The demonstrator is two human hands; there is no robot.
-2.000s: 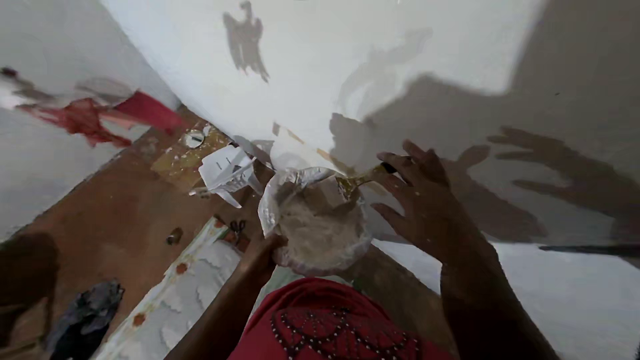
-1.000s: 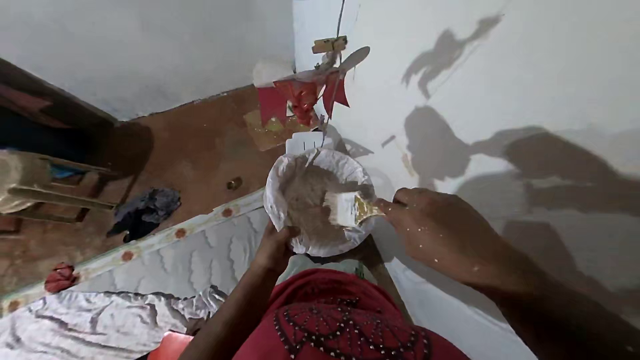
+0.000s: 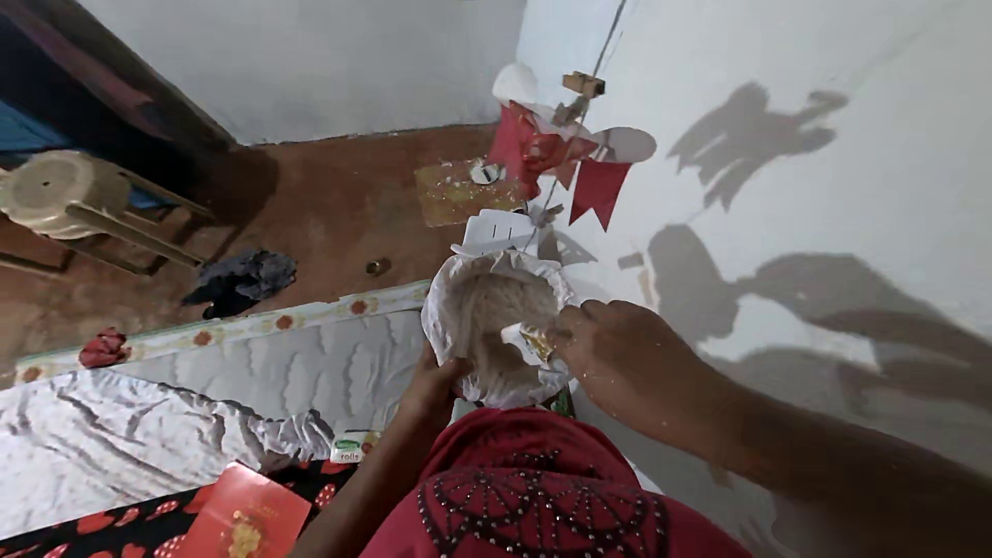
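Note:
A bowl-like container lined with white plastic (image 3: pixel 443 298) is held against my front, with a greyish-beige paste (image 3: pixel 496 310) inside. My left hand (image 3: pixel 438 380) grips its lower left rim. Over the right side of the container, my right hand (image 3: pixel 597 341) is closed around the handle of a flat paintbrush (image 3: pixel 527 343); its pale, coated bristles reach in above the paste. Pale specks dot my right hand and forearm. The brush handle is mostly hidden by my fingers.
A white wall (image 3: pixel 775 46) rises close on the right. Red and white bunting (image 3: pixel 601 190) hangs from a string ahead. Behind the container is a white plastic chair (image 3: pixel 500 230). A mattress (image 3: pixel 310 356) lies left, beyond it a dark cloth (image 3: pixel 244 279) and a plastic stool (image 3: pixel 66 194).
The brush has gone from above the container's right rim, two seconds ago, down to its inside. My left hand keeps its hold. The view has swung left, showing more mattress and floor.

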